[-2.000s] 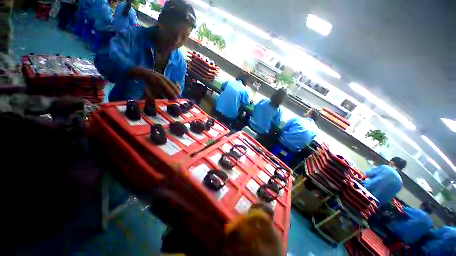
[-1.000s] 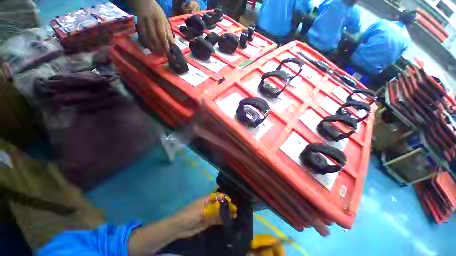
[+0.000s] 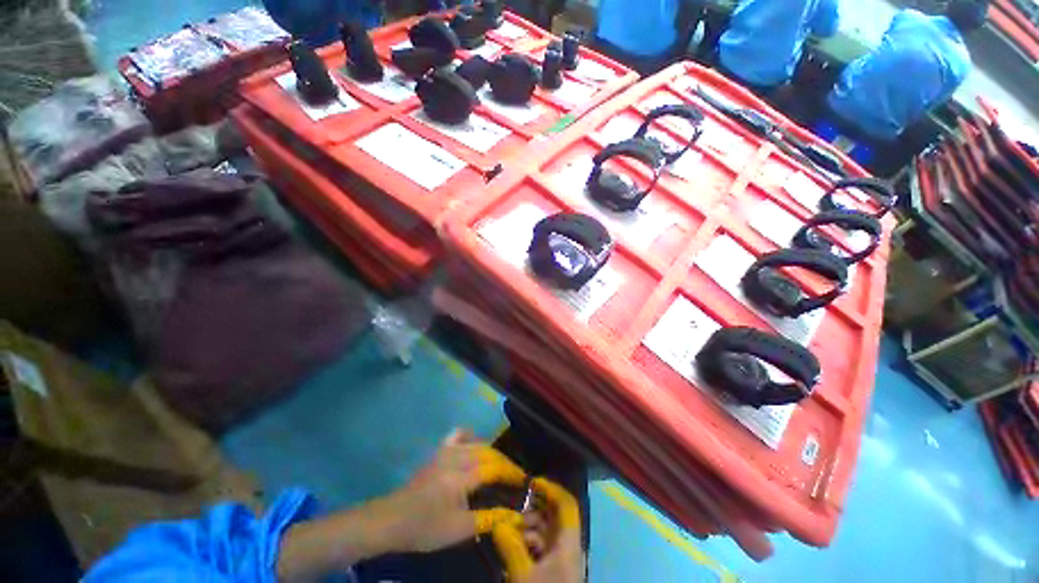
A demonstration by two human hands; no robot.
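A black watch (image 3: 502, 494), mostly hidden by fingers, is between my two hands low in the middle of the view. My left hand (image 3: 465, 492), with yellow-orange finger cots, holds it from the left. My right hand (image 3: 551, 540), also with finger cots, grips it from the right and is partly cut off by the bottom edge. Several black watches closed into loops stand on the near red tray (image 3: 645, 304), such as one at its front corner (image 3: 757, 367). A long, flat watch (image 3: 766, 128) lies along its far side.
A second stack of red trays (image 3: 342, 139) with several standing watches adjoins at the upper left. A maroon cloth (image 3: 239, 302) and an open carton (image 3: 108, 438) are on the left. Workers in blue smocks (image 3: 902, 71) sit behind. A trolley (image 3: 968, 355) stands at the right.
My right hand has come up to my left at the watch. The coworker's hand has left the far tray, and the watch it touched is gone from its white slip.
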